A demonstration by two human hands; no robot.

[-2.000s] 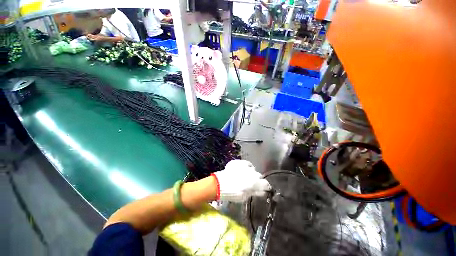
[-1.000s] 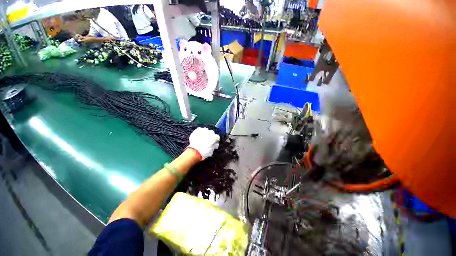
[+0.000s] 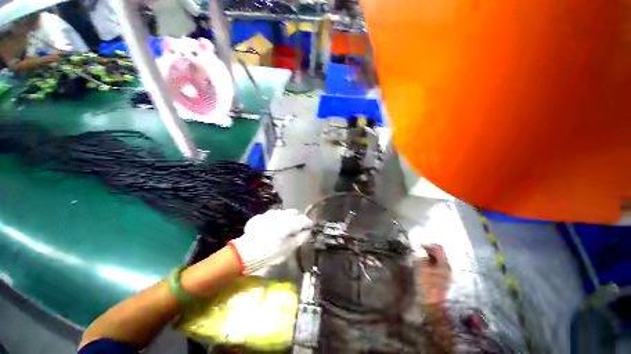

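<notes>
My left hand (image 3: 271, 239), in a white glove with a red cuff, is at the left end of the silvery clamping fixture (image 3: 335, 234). Its fingertips touch or nearly touch the fixture; whether they hold a cable end cannot be made out. My right hand (image 3: 434, 276), bare and blurred, is right of the fixture, low in the view; its fingers are unclear. The bundle of black cables (image 3: 159, 181) lies on the green table, with reddish-brown ends near my left hand. The round plate's dark rim (image 3: 367, 199) curves behind the fixture. A narrow slide rail (image 3: 309, 304) runs below my left hand.
The yellow-wrapped block (image 3: 245, 314) is below my left wrist. The orange hood (image 3: 498, 104) fills the upper right. A pink-and-white fan (image 3: 194, 81) stands on the green table (image 3: 83, 249). Blue bins (image 3: 349, 106) are behind. Yellow-black floor tape (image 3: 501, 259) is at right. People sit at upper left.
My left hand has gone from the fixture to the cable ends and come back to the fixture. My right hand now shows at right. The view has swung right, shifting the scene left.
</notes>
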